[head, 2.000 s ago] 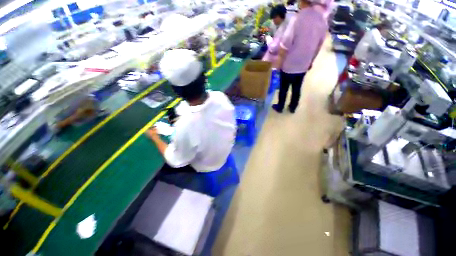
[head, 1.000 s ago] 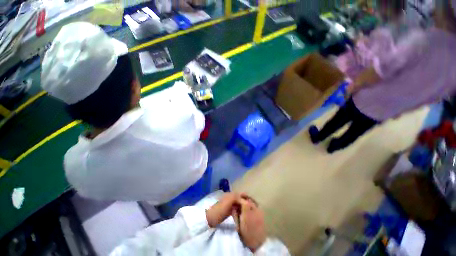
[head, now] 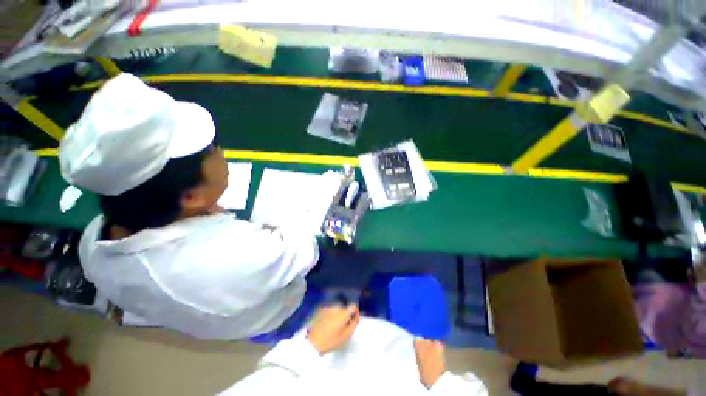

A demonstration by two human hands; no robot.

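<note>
My left hand (head: 333,326) is low in the middle of the view, fingers curled. A small dark patch shows beside it, and I cannot tell if the hand holds it. My right hand (head: 430,362) is lower and to the right, blurred, its fingers not clear. Both hands are in front of the bench, touching nothing on it. On the green bench, a black flat unit (head: 397,175) lies on whitish sleeves. Left of it stands a small grey tape dispenser (head: 346,210). White paper (head: 290,199) lies further left.
A seated person in white cap and smock (head: 193,271) is close on the left. A blue stool (head: 418,306) stands below the bench edge, an open cardboard box (head: 526,309) to its right. Another sleeved unit (head: 348,117) lies between the yellow stripes. A red stool (head: 46,371) is lower left.
The view has turned to face the bench. My hands were together one second ago and are now apart. Neither hand was in view two seconds ago.
</note>
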